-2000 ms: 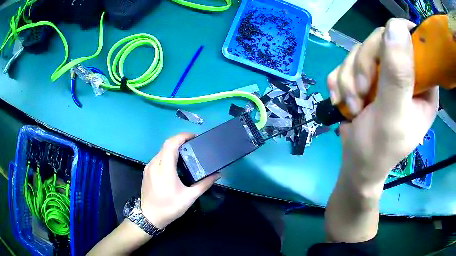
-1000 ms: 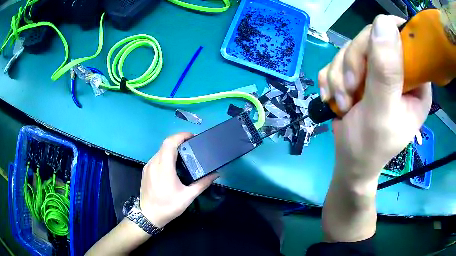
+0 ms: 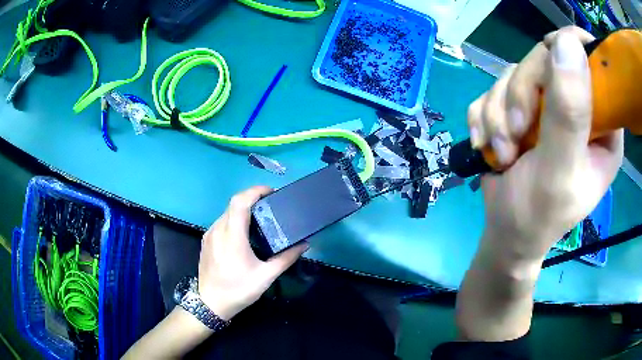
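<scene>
My left hand, with a watch at the wrist, holds a black rectangular box by its near-left end, tilted above the bench edge. A lime-green flat cable runs from the box's far-right end to a coil at the left, bound by a black tie. My right hand is closed around an orange electric screwdriver with a black nose. Its thin dark bit points at the box's ribbed end, near the corner. Whether the tip sits in a screw cannot be told.
A blue tray of tiny black screws is at the top centre. Grey-black strips lie loose behind the bit. A blue rod and blue-handled pliers lie left. A blue crate of green coils stands lower left.
My right hand and the screwdriver moved slightly left, then back to the right, away from the box. My left hand and the box have hardly moved.
</scene>
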